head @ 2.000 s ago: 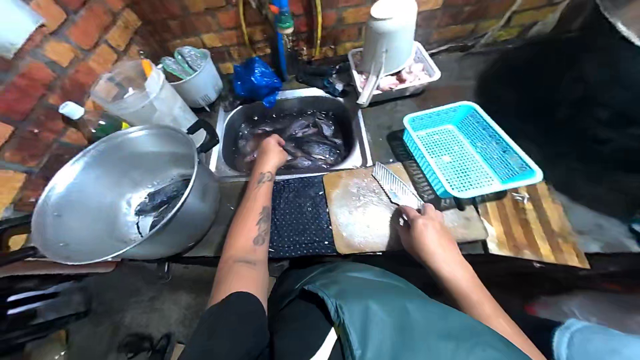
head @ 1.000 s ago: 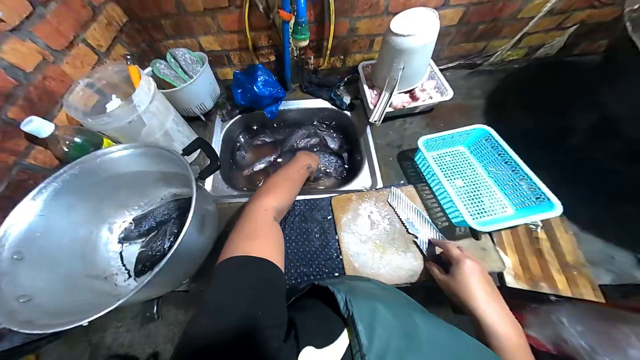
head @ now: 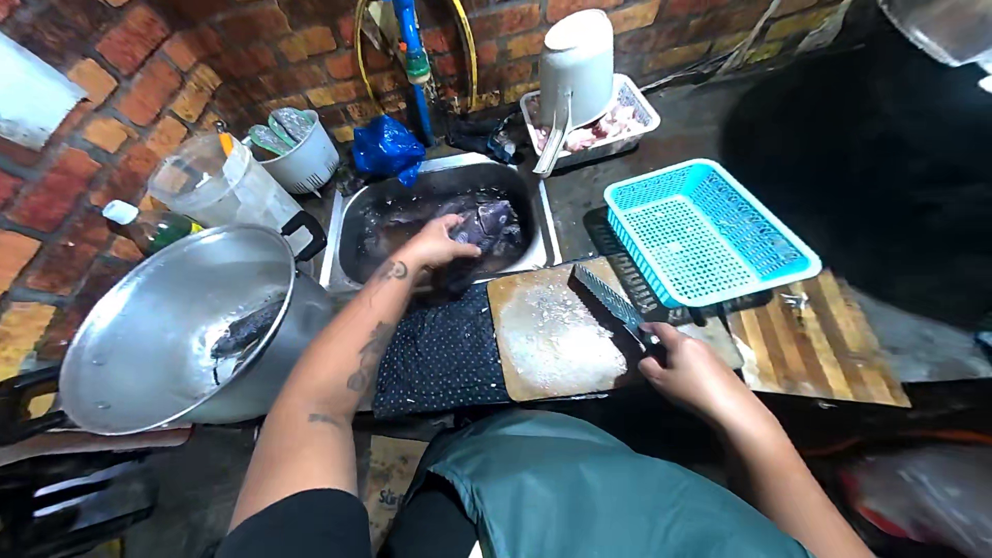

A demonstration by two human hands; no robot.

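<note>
My left hand (head: 443,244) is over the steel sink (head: 339,248), closed around a dark fish (head: 486,222) whose head points up and to the right. Murky water and other dark fish fill the basin around it. In my right hand (head: 676,358) is the handle of a knife-like metal tool with a textured blade (head: 607,296). That blade lies over the right side of a scale-strewn cutting board (head: 549,333). A dark dotted cloth (head: 442,356) is left of the board. Dark fish (head: 246,325) lie inside the large aluminium pot (head: 147,341) at the left.
A turquoise plastic basket (head: 697,248) stands right of the sink, above a striped wooden board (head: 825,341). Behind are a white tray (head: 647,116) of raw meat, an upturned pitcher (head: 577,70) and a blue plastic bag (head: 387,147). A bottle (head: 151,226) stands beside the pot.
My left hand has come up out of the sink water, and a fish shows in it. My right hand still holds the tool by the cutting board.
</note>
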